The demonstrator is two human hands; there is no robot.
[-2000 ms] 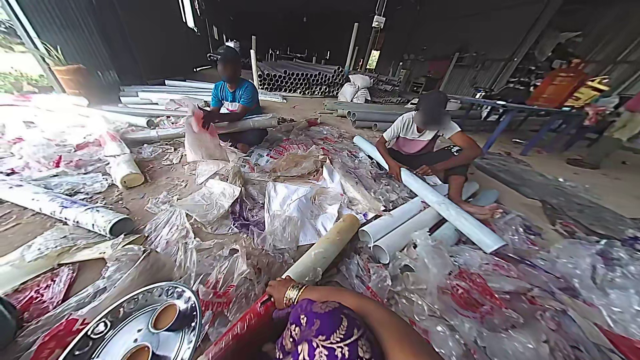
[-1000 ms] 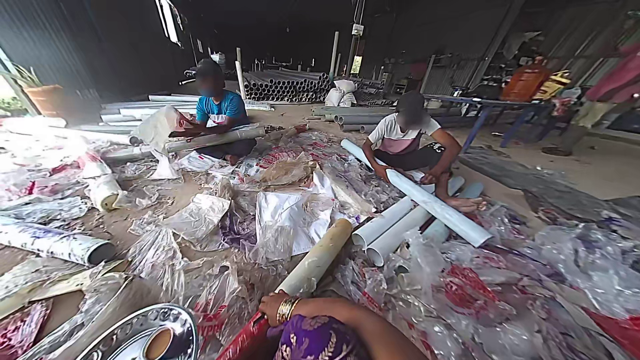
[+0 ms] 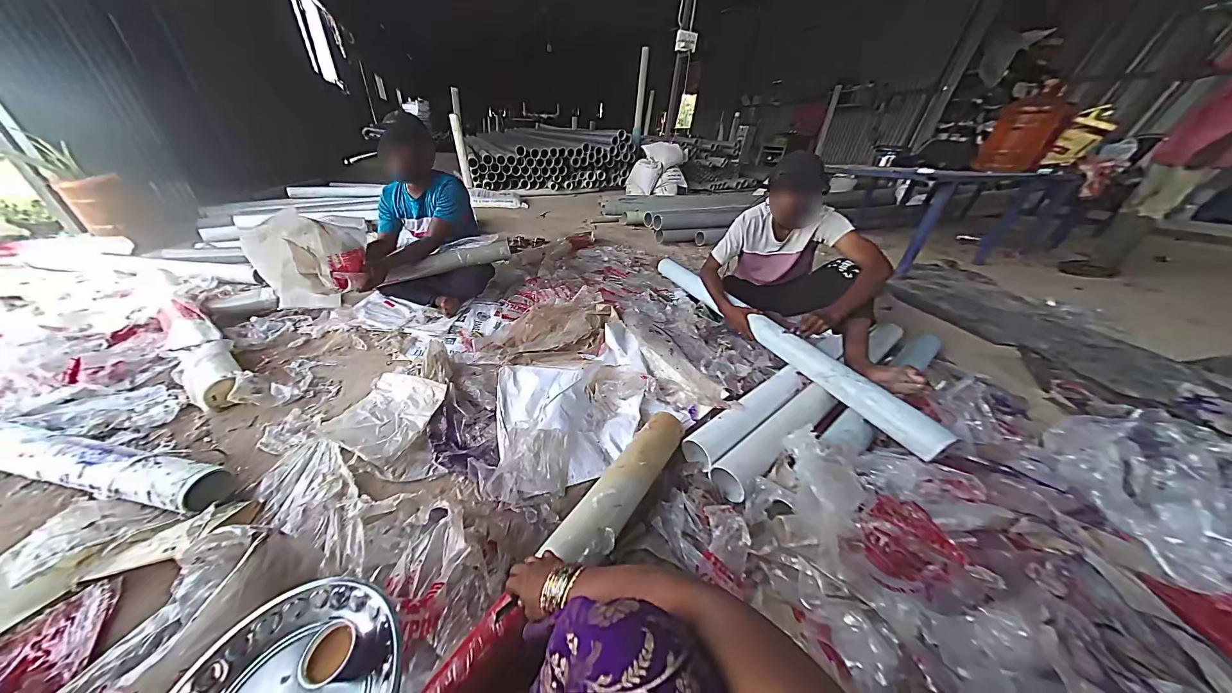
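My right hand (image 3: 529, 583), with gold-coloured bangles at the wrist, is curled over a cream pipe (image 3: 616, 491) on the plastic-strewn ground. Red plastic film (image 3: 476, 647) covers the pipe's near end. Purple patterned cloth (image 3: 626, 650) lies in front of my forearm. My left hand is not in view. At lower left is a round metal tray (image 3: 231, 654), cut off by the frame edge, holding a cup of brown drink (image 3: 328, 654). Beyond the cream pipe lie pale pipes (image 3: 746, 419). A seated co-worker holds a light-blue pipe (image 3: 857, 385) across them.
Crumpled clear plastic film (image 3: 866, 558) spreads around me. A printed pipe (image 3: 106, 467) lies at left. Another seated co-worker holds a plastic bag (image 3: 303, 255) beside a pipe. Stacked grey pipes (image 3: 549, 159) are behind; a blue table (image 3: 953, 175) and a standing person are at right.
The co-worker at left has moved the plastic film up and to the left. My right hand has stayed on the cream pipe. Two cups showed on the tray two seconds ago; one shows now.
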